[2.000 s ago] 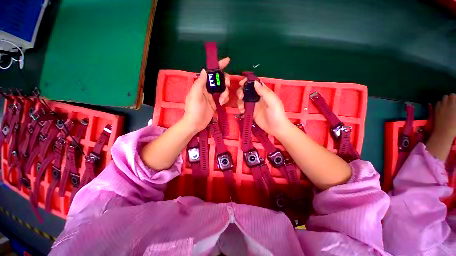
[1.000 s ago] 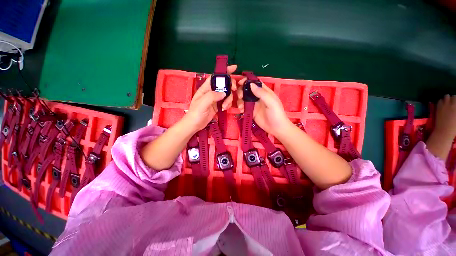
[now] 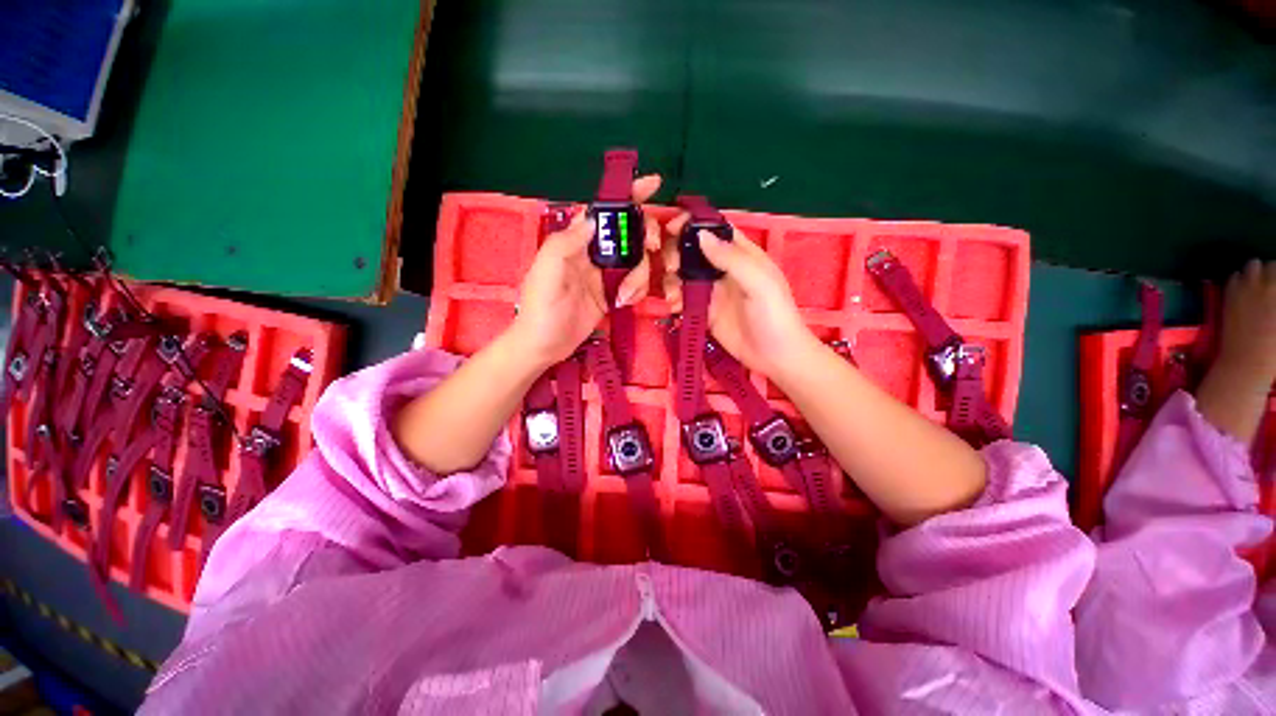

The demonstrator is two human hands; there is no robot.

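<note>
My left hand [image 3: 560, 297] holds a smartwatch [image 3: 616, 235] upright above the tray, its screen lit with white and green marks and its maroon strap pointing up and down. My right hand [image 3: 752, 301] holds a second smartwatch [image 3: 704, 249] beside it, its screen dark and my thumb on it. Its long maroon strap [image 3: 691, 350] hangs down over the tray. The red compartment tray [image 3: 1015, 259] lies below both hands. Several maroon-strapped watches lie in it, some with their round sensor side up, such as one watch [image 3: 628, 448] near the middle.
A crowded tray of watches [image 3: 329, 336] is at the left. Above it lies a raised green board [image 3: 266, 140], with a blue-cased instrument [image 3: 53, 56] in the corner. At the right, another person's arm [image 3: 1238, 350] reaches over another red tray [image 3: 1099, 350].
The left watch's screen went from white and green marks to a mostly white display, then back to white and green. My left hand has shifted slightly right; my right hand has hardly moved.
</note>
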